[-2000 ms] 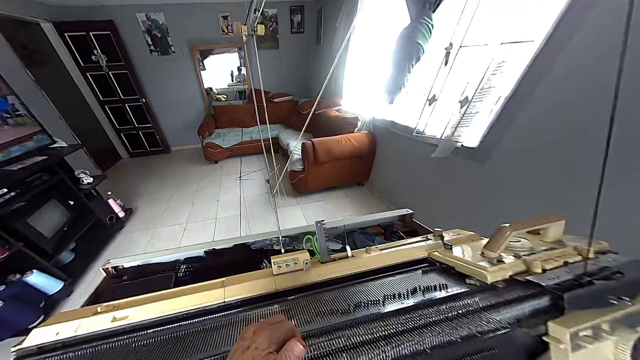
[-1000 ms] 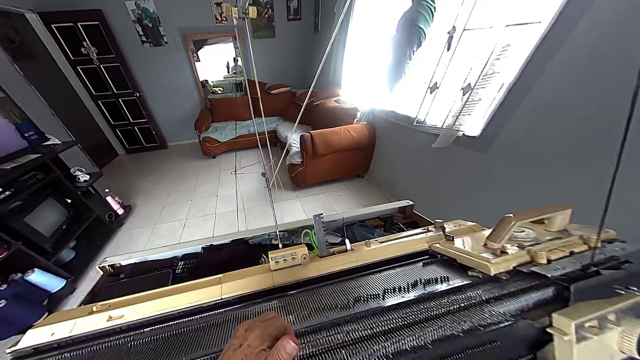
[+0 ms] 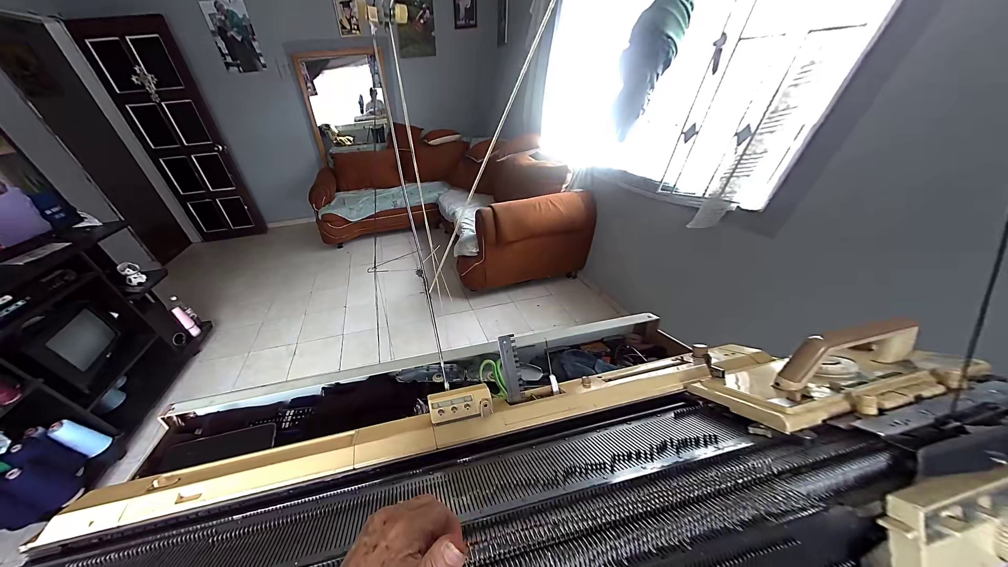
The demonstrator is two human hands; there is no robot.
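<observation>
My left hand (image 3: 409,534) is at the bottom edge of the view, back up, with its fingers curled down over the needle bed (image 3: 315,512) of a knitting machine. Its fingertips are hidden, so whether it holds something cannot be told. Cream machine rails run behind the bed, carrying a small row counter (image 3: 459,405). At the right end sits the cream knitting carriage (image 3: 803,386) with its brown handle. Several needles stand forward of the others near the carriage. A second cream carriage part (image 3: 953,516) is at the lower right. My right hand is not in view.
Yarn strands run up from the machine to a tension mast (image 3: 386,12). Behind the rails, a trough (image 3: 409,368) holds dark cloth and a green coil. Cones of yarn (image 3: 79,439) stand at the left by a black shelf unit (image 3: 118,346). An orange-brown sofa (image 3: 535,236) is beyond.
</observation>
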